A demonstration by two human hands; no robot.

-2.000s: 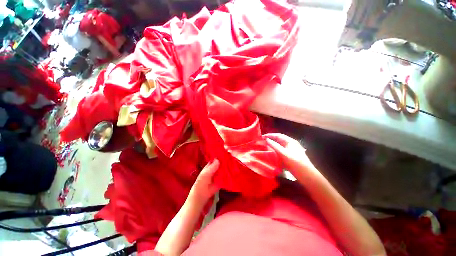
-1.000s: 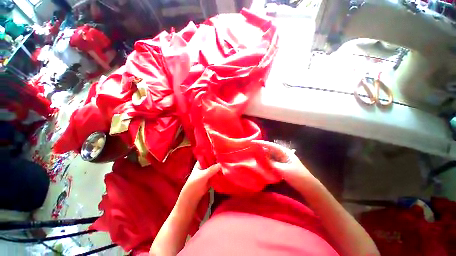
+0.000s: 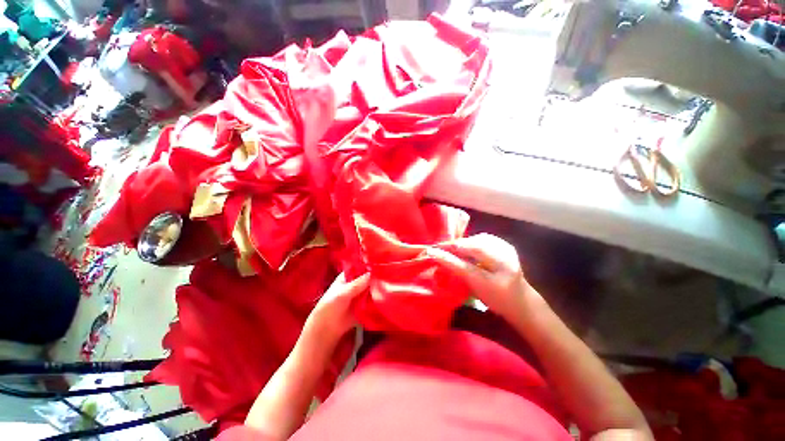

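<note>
The bright red, shiny fabric piece (image 3: pixel 396 129) lies in a large bunched heap over the left end of the machine table and hangs down to my lap. Yellow-gold strips (image 3: pixel 209 200) show among its folds at the left. My left hand (image 3: pixel 343 301) holds the hanging part by its left side. My right hand (image 3: pixel 484 269) pinches the fabric near its right edge, fingers bent over it. The part between my hands is folded, with a seam line running down it. Both hands are in front of my waist, below the table edge.
The cream-white sewing machine (image 3: pixel 667 52) stands at the upper right. Scissors with yellow-orange handles (image 3: pixel 647 170) lie on its bed. The pale table edge (image 3: pixel 602 220) runs to the right. A round shiny metal piece (image 3: pixel 160 238) is left of the heap. Black bars (image 3: pixel 86 366) are low left.
My right hand has lifted slightly and its fingers have shifted on the fabric edge, now bent more inward. My left hand keeps its hold. The view has shifted a little.
</note>
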